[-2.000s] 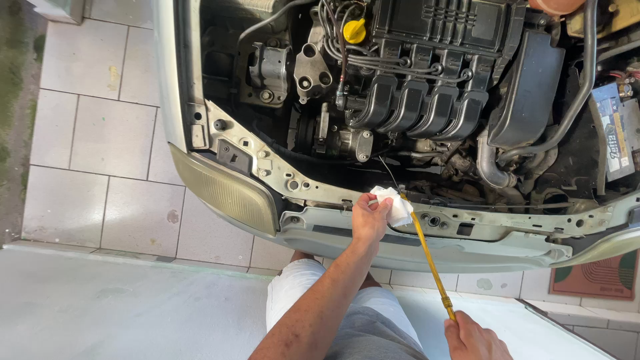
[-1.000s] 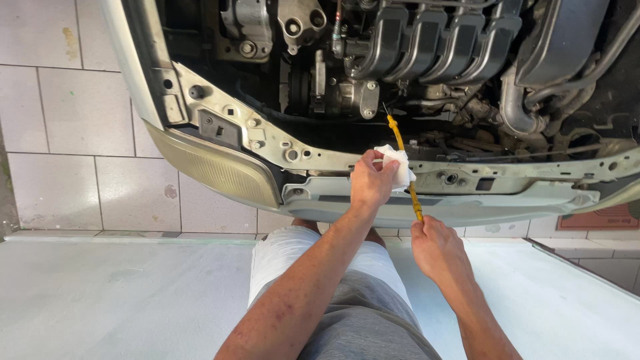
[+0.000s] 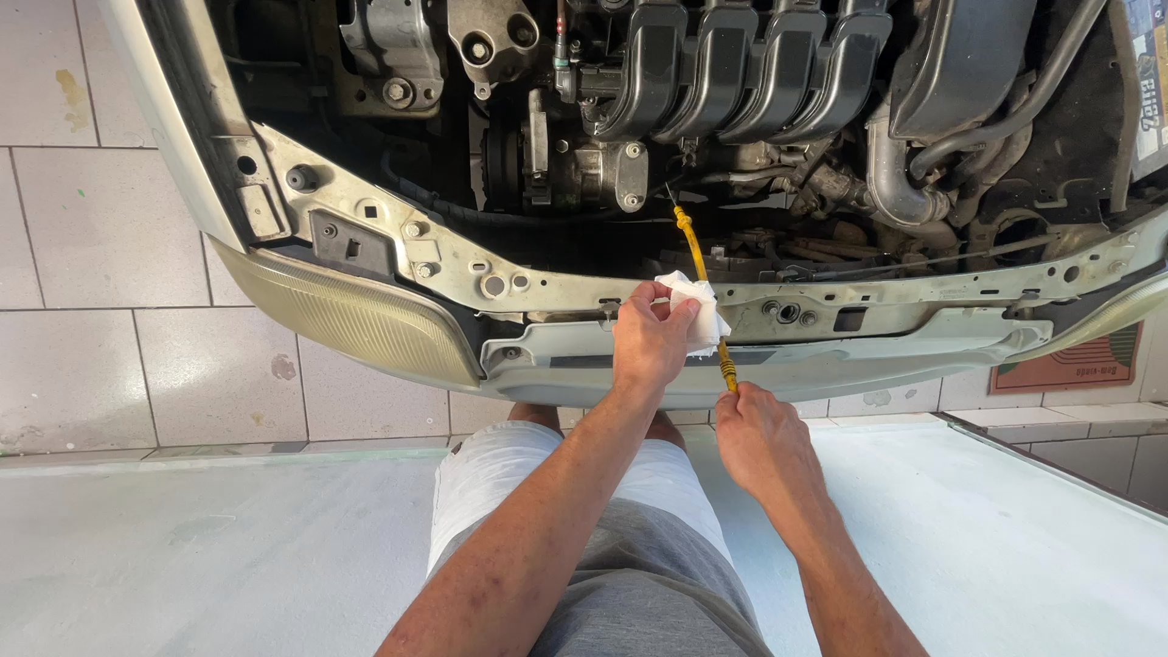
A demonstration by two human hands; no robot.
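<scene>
Over the car's front panel, my left hand (image 3: 652, 338) pinches a folded white paper wipe (image 3: 695, 315) that lies against a yellow engine oil dipstick (image 3: 693, 246). Lower and to the right, my right hand (image 3: 762, 429) grips the near end of the dipstick, just below its ribbed part. The far end of the dipstick, with a short stretch of thin metal blade, points into the engine bay below the black intake manifold (image 3: 725, 78). The wipe hides the middle of the dipstick.
The radiator support panel (image 3: 557, 290) and bumper (image 3: 821, 370) cross the view in front of me. A headlight (image 3: 365, 319) sits at the left. A metal-ended pipe (image 3: 899, 182) and a battery (image 3: 1150, 82) are on the right. Tiles and a doormat (image 3: 1068, 360) lie beyond the bumper.
My right hand has moved up toward my left hand and the wipe. More of the yellow dipstick now shows beyond the wipe, and less between my hands. The view has moved closer to the bumper.
</scene>
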